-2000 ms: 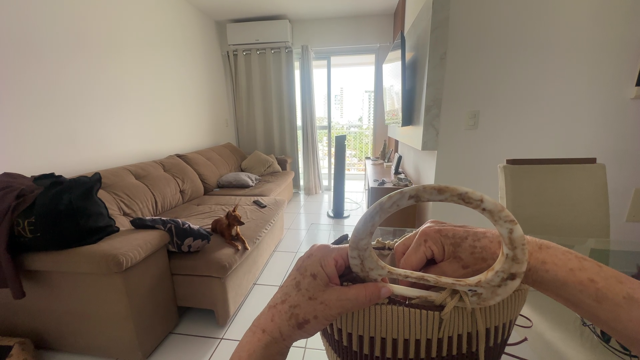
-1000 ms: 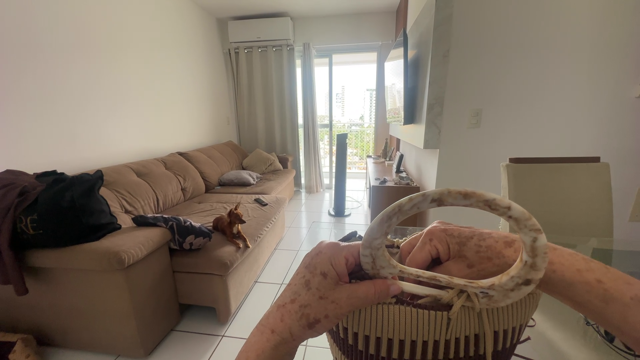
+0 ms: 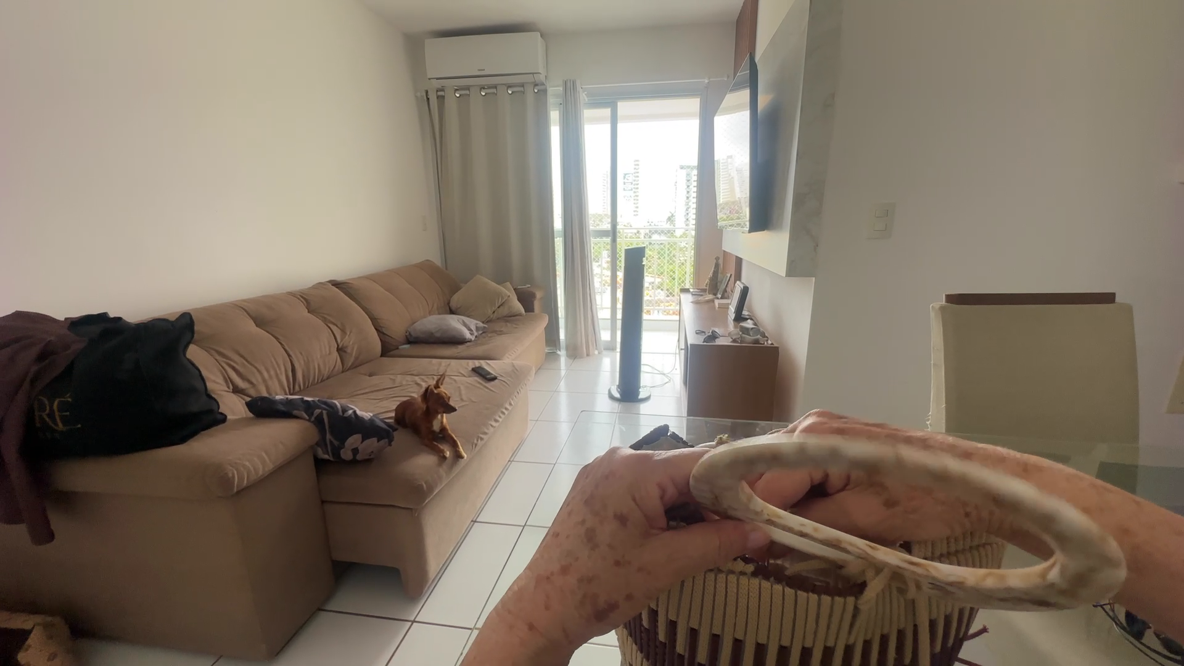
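A woven basket bag [image 3: 786, 615] in cream and dark red-brown stands at the lower right, with a marbled oval ring handle [image 3: 925, 555] tied to its near rim by pale cord. My left hand [image 3: 638, 536] grips the near rim at the left end of the handle, thumb on the outside. Behind the handle, my right hand [image 3: 851, 472] reaches over the bag's opening; its fingers are mostly hidden, so what they touch cannot be told. Some dark material [image 3: 661, 439] shows at the opening beside my left hand.
The bag is at a glass table [image 3: 1064, 453] with a pale chair [image 3: 1031, 370] behind it. To the left, a brown sofa [image 3: 259, 453] holds a small dog [image 3: 428, 416], cushions and a black bag [image 3: 129, 384]. A tower-shaped appliance [image 3: 633, 324] stands on the tiled floor.
The ring handle has tipped down from its more upright position toward me and to the right. Both hands remain at the bag's rim.
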